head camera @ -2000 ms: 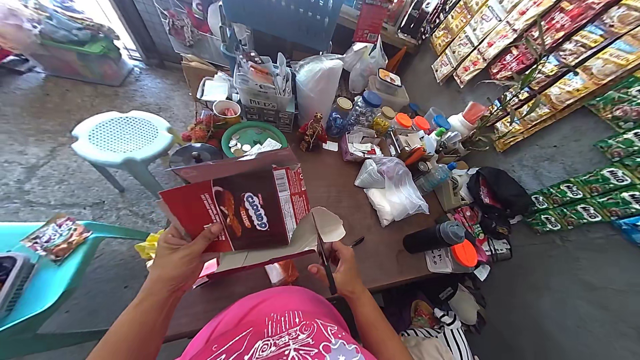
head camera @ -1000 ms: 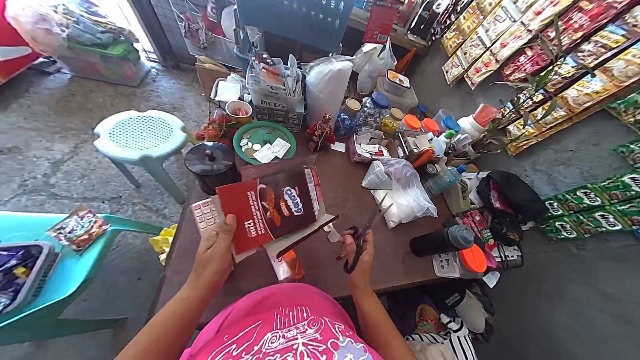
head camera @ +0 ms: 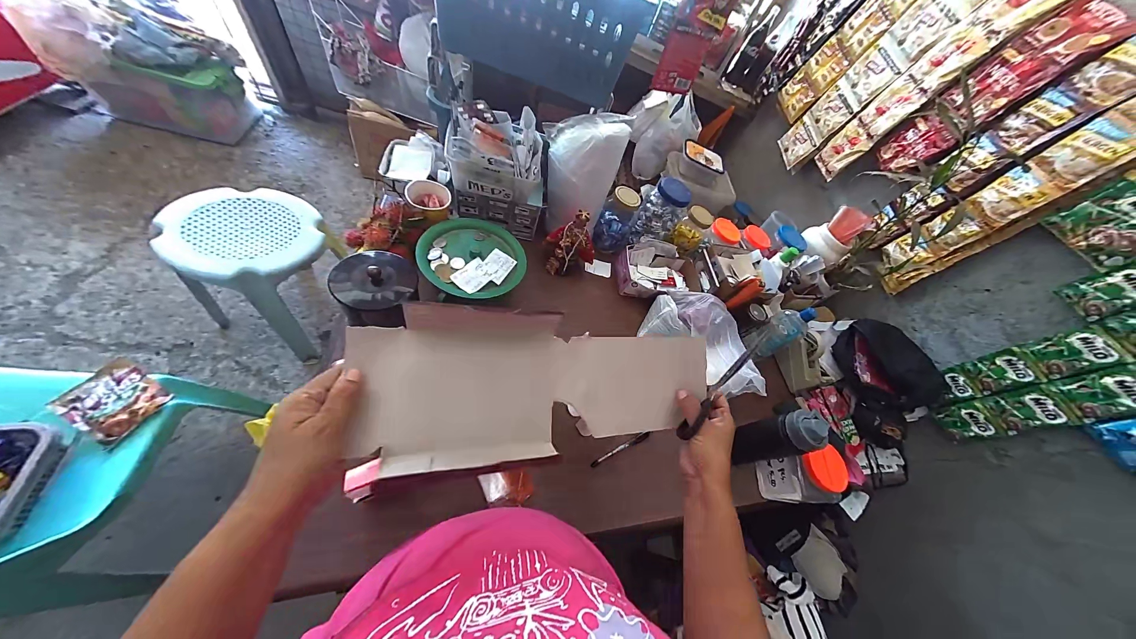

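Note:
A cut-open cardboard box (head camera: pixel 461 390) is spread out between my two hands above the brown table, its plain inner side facing up. My left hand (head camera: pixel 311 426) grips its left edge, thumb on top. With my right hand (head camera: pixel 706 435) I pinch the right flap and also hold black-handled scissors (head camera: pixel 732 368), whose blades point up and to the right. The flap has a ragged, torn edge near the middle. A pen (head camera: pixel 619 450) lies on the table below the flap, and a small orange packet (head camera: pixel 508 487) shows under the box's lower edge.
A green plate (head camera: pixel 510 240) with coins and papers stands behind the box, beside a lidded pot (head camera: pixel 373 282). Jars (head camera: pixel 661 209), plastic bags (head camera: pixel 710 324) and a black tumbler (head camera: pixel 768 439) stand behind and to the right. A plastic stool (head camera: pixel 240 235) is at left.
The box has turned from its printed red outside to its plain inside and is spread wider. My right hand has moved from beside the box onto its right flap, still with the scissors.

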